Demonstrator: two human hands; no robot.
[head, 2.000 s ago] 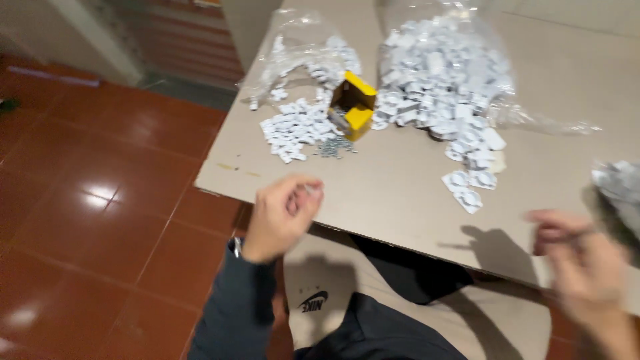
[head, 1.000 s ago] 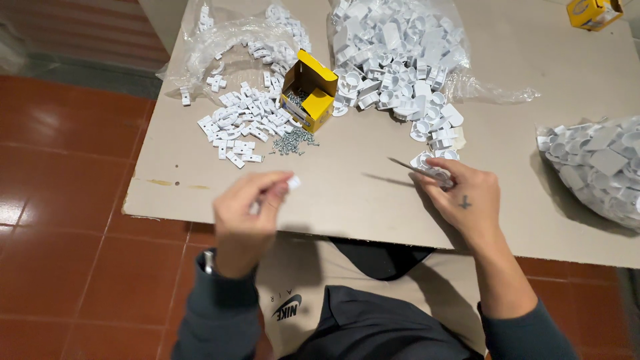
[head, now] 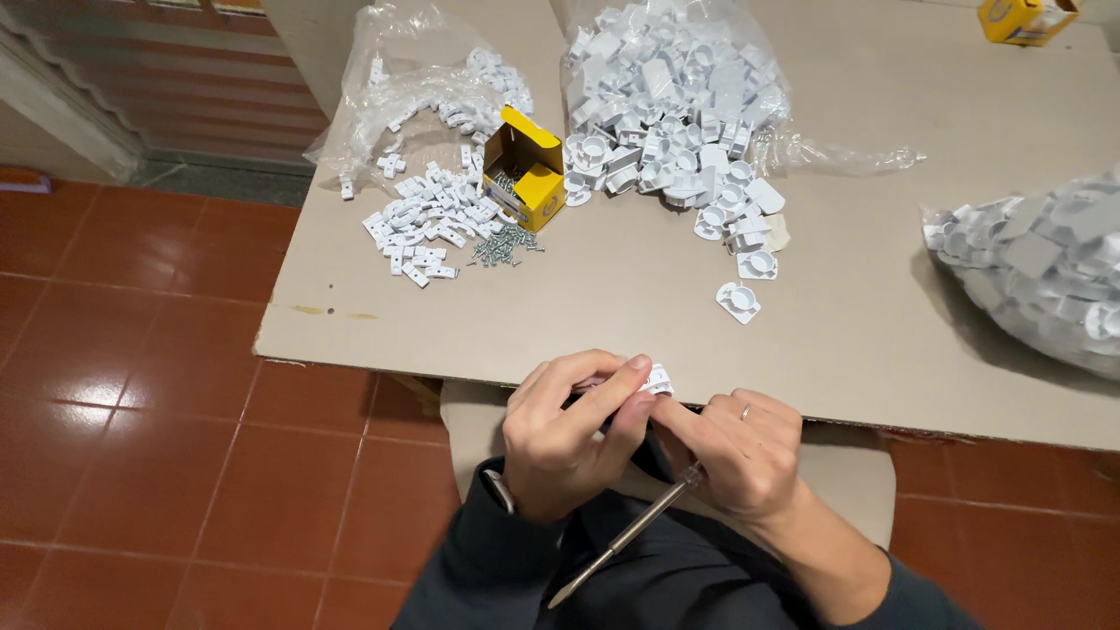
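My left hand [head: 573, 429] pinches a small white plastic part [head: 656, 380] between thumb and fingers, just off the table's front edge. Against it sits my right hand [head: 735, 446], its fingertips at the same part. A screwdriver [head: 639, 528] with a metal shaft is also held in my right hand, its shaft slanting down and left over my lap. Beyond the hands are a pile of small white plastic clamp pieces [head: 437, 214], loose screws [head: 503, 245] and an open yellow cardboard box [head: 535, 188] with screws inside. White plastic housings [head: 738, 300] trail toward the hands.
A clear plastic bag [head: 674, 70] of white housings lies at the back, and another bag [head: 1041, 262] bulges at the right. A thin plastic bag [head: 385, 87] of small pieces lies back left. Another yellow box [head: 1025, 21] stands far right. The table edge [head: 350, 360] is chipped.
My hands were apart and have come together at the table's front edge. The screwdriver, earlier pointing left over the table, now points down toward my lap.
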